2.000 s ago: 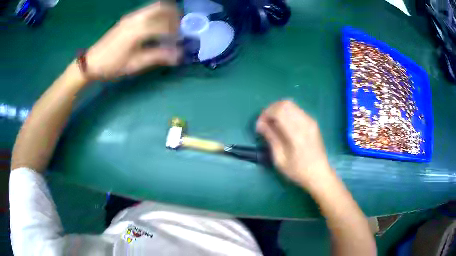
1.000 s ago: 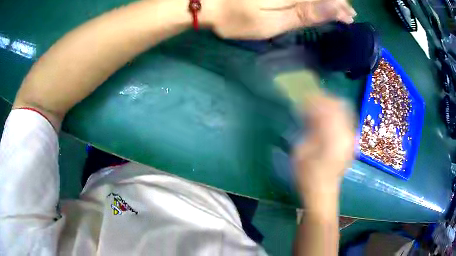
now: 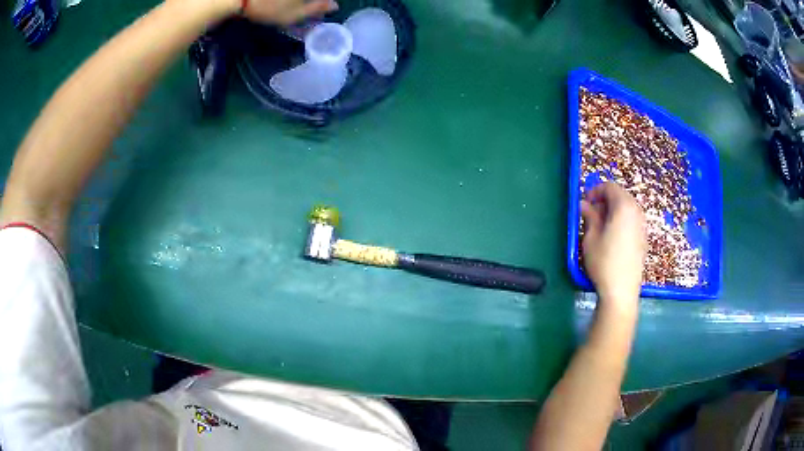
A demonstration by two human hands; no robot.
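Observation:
A round black fan [image 3: 401, 53] with pale translucent blades [image 3: 310, 81] and a white hub lies at the top, left of centre. My left hand [image 3: 286, 11] is at the fan's upper edge, partly cut off by the frame; its grip cannot be made out. My right hand [image 3: 614, 231] reaches into the blue tray [image 3: 648, 101] of small copper-coloured pieces [image 3: 639, 145], fingers bent down among them; whether it holds a piece is hidden. A hammer [image 3: 472, 271] with a silver head, yellow-green face and black grip lies on the green bench between my arms.
Black fan parts and cords [image 3: 765, 84] lie at the upper right beside a white paper piece [image 3: 710, 53]. A blue can [image 3: 35, 19] stands at the far upper left. A cardboard box [image 3: 736, 418] is beyond the bench's front edge at lower right.
The hammer, swung in my right hand a second ago, now lies on the bench. My right hand has moved into the tray. The fan and my left hand have moved left.

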